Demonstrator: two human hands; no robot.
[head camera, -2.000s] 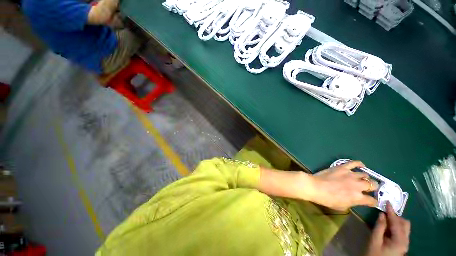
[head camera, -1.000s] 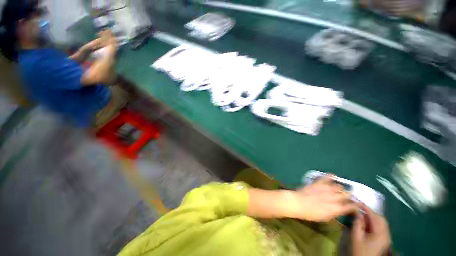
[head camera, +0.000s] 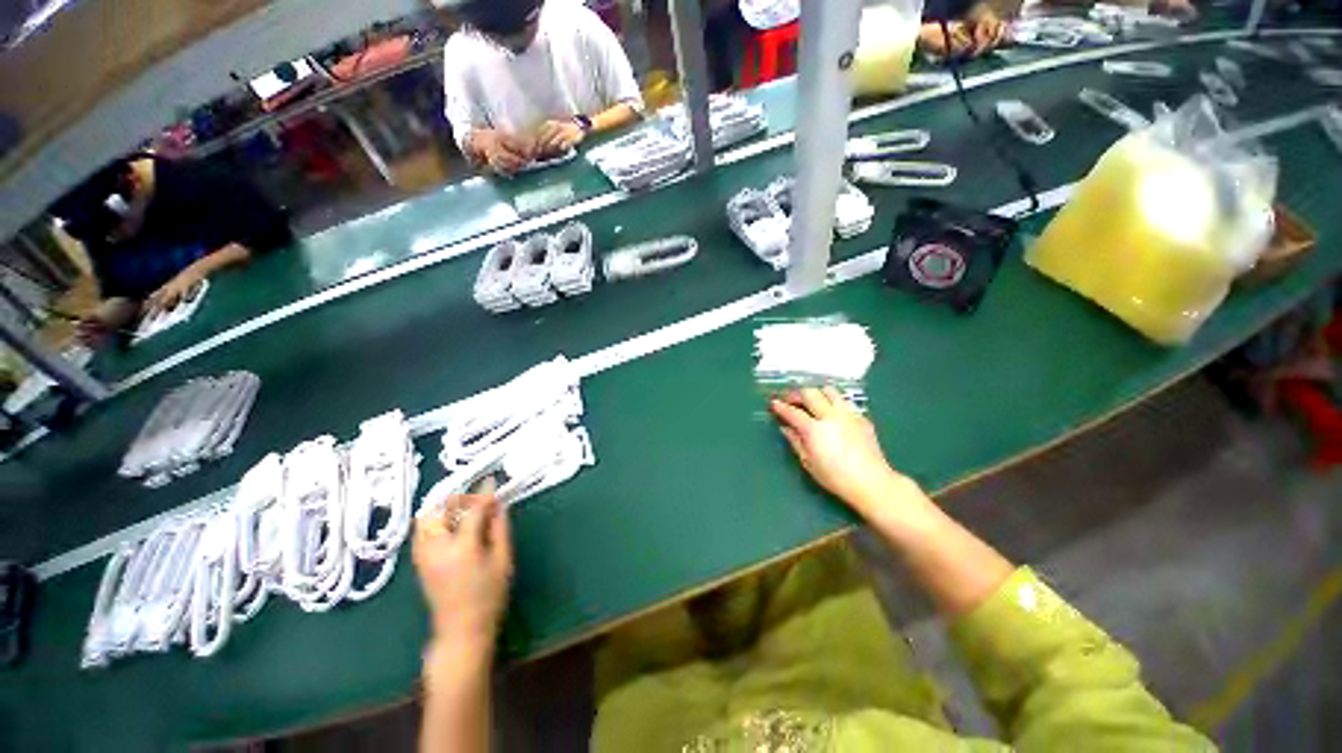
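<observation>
White plastic frames (head camera: 309, 515) lie in an overlapping row on the near green bench at left. A smaller group of white frames (head camera: 542, 427) lies at the row's right end. My left hand (head camera: 465, 566) has its curled fingertips at the near left end of this group; whether it grips a frame is unclear. A pile of thin white strips (head camera: 814, 353) lies right of centre. My right hand (head camera: 836, 441) is palm down, its fingertips at the pile's near edge; whether a strip is between them is hidden.
A pale metal rail (head camera: 648, 347) runs behind the frames, with a grey post (head camera: 818, 162) beside the strips. A black fan-like unit (head camera: 942, 253) and a clear bag with yellow contents (head camera: 1141, 228) stand at right. More frames (head camera: 534, 268) lie beyond the rail. People work opposite.
The view has swung towards the bench and the people opposite. My hands, earlier together on a single white frame, are now apart: left at the frames, right at the strips.
</observation>
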